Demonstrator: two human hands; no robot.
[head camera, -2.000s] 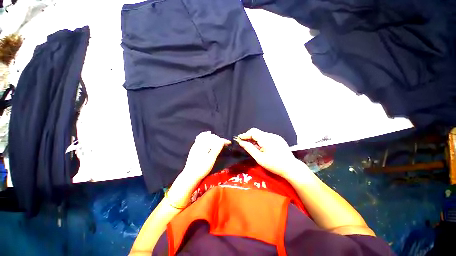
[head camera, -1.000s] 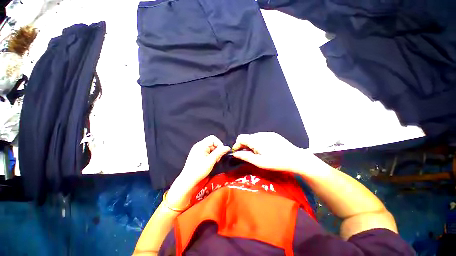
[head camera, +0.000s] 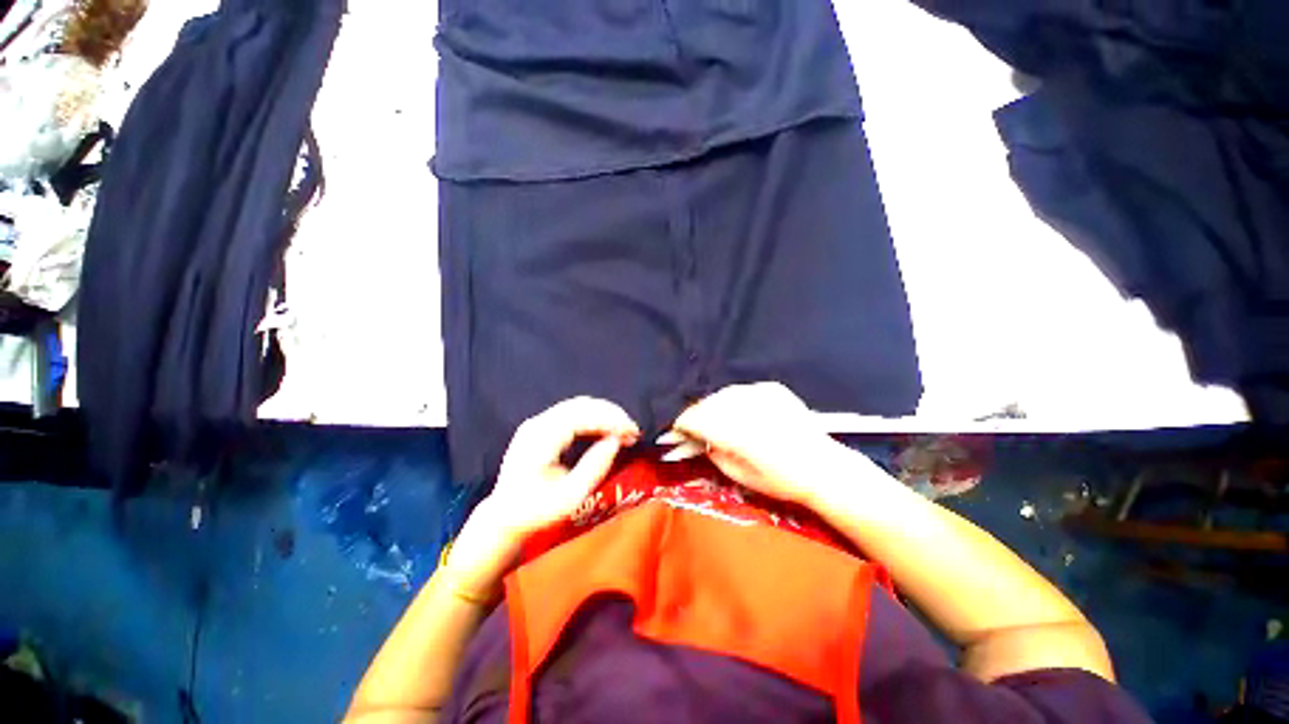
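A navy skirt (head camera: 566, 283) lies flat on the table, its lower edge at my waist. A shorter upper layer (head camera: 566, 106) ends in a slanting edge across it, and a seam runs down the middle. My left hand (head camera: 566, 453) pinches the skirt's lower edge between thumb and fingers. My right hand (head camera: 749, 439) is close beside it on the same edge. A small pale tip shows at its fingertips; whether it is a tool or a fingernail, I cannot tell.
The white table (head camera: 975, 325) has a long narrow navy stack (head camera: 184, 241) at left, hanging over the front edge, with plastic bags (head camera: 50, 226) beyond it. A crumpled navy heap (head camera: 1173, 212) lies at right. The floor (head camera: 339, 523) is blue.
The view has shifted, so the table things appear higher and further right. My hands stay at the lower edge; my right fingers have changed their hold and the pale tip now shows.
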